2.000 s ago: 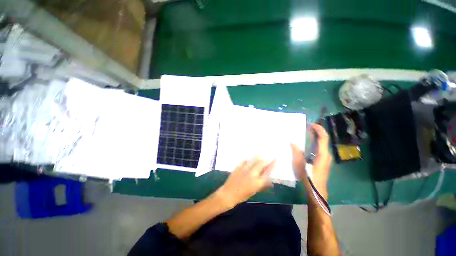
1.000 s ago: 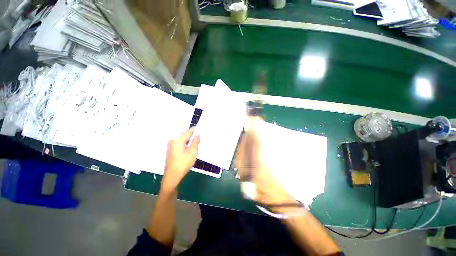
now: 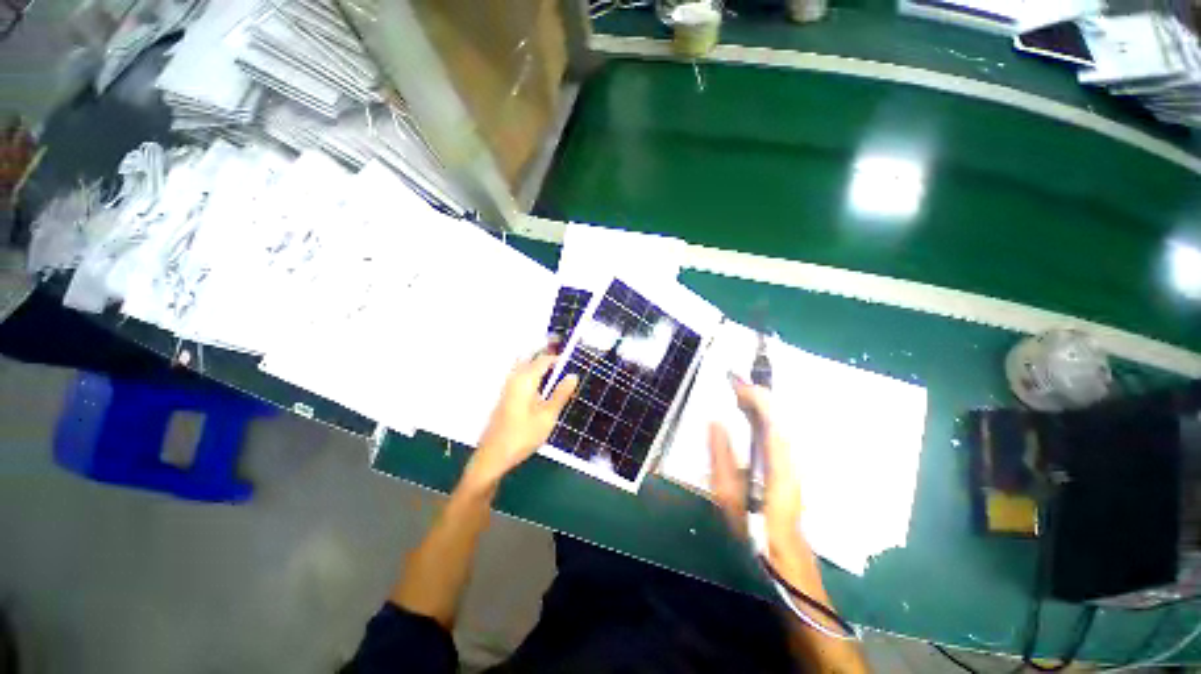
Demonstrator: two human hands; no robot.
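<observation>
A solar panel lies tilted, dark gridded face up, on other panels at the bench's middle. My left hand grips its left edge, thumb on the face. My right hand holds the soldering iron, tip pointing away from me, over white panels lying back side up on the right. Its cable runs back along my wrist. Another panel, partly dark and partly white, shows beneath and behind the held one.
A large pile of white panels with cords spreads left. A cardboard box stands behind. The green conveyor runs beyond a pale rail. Right are a black iron stand with yellow sponge, round container and black station. A blue stool stands below.
The panel at my left hand now shows its dark face instead of white. My right hand has moved right with the iron, off that panel. The view has shifted left.
</observation>
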